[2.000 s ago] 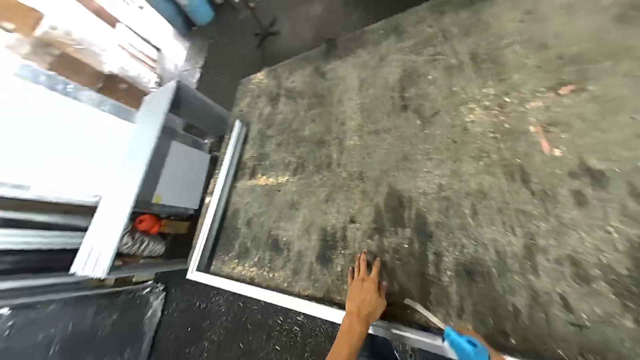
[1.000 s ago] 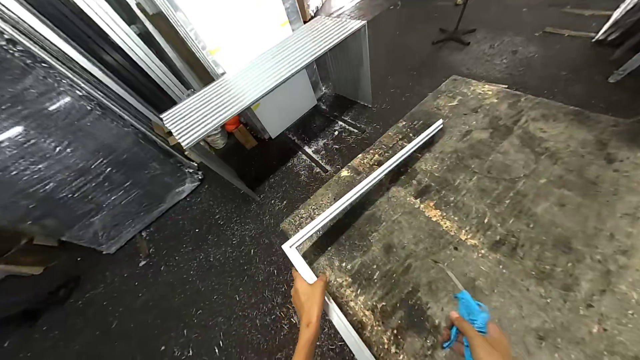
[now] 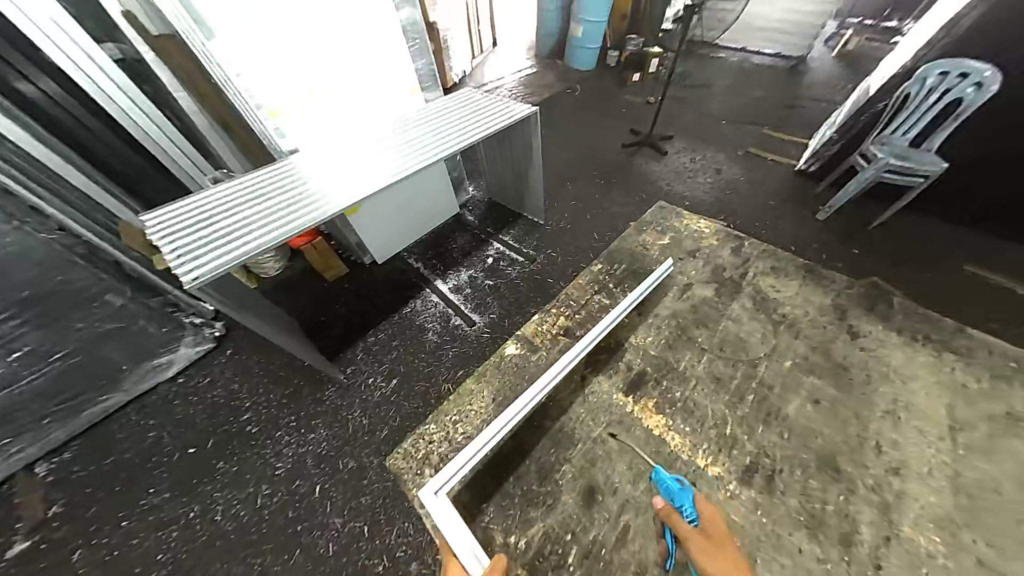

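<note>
My right hand (image 3: 704,540) is closed around a blue air blow gun (image 3: 676,496), whose thin metal nozzle points up and left over the worktable. At the bottom edge my left hand (image 3: 472,562) grips the short side of a white L-shaped metal frame (image 3: 552,378), fingers on one side and thumb on the other; the rest of this hand is cut off. The frame's corner lies near the table's left corner, and its long side runs up and right along the table edge, casting a shadow on the surface.
The worn worktable (image 3: 800,384) carries wood shavings (image 3: 664,428). Beyond its left edge stands a ribbed metal bench (image 3: 344,184) over a debris-strewn floor. A grey plastic chair (image 3: 912,144), a black stand (image 3: 650,140) and a blue drum (image 3: 588,36) are farther back.
The view has swung strongly toward the bench and floor. Two seconds ago my left hand lay spread by the frame's long edge; now it grips the frame near the corner. The blow gun remains in my right hand.
</note>
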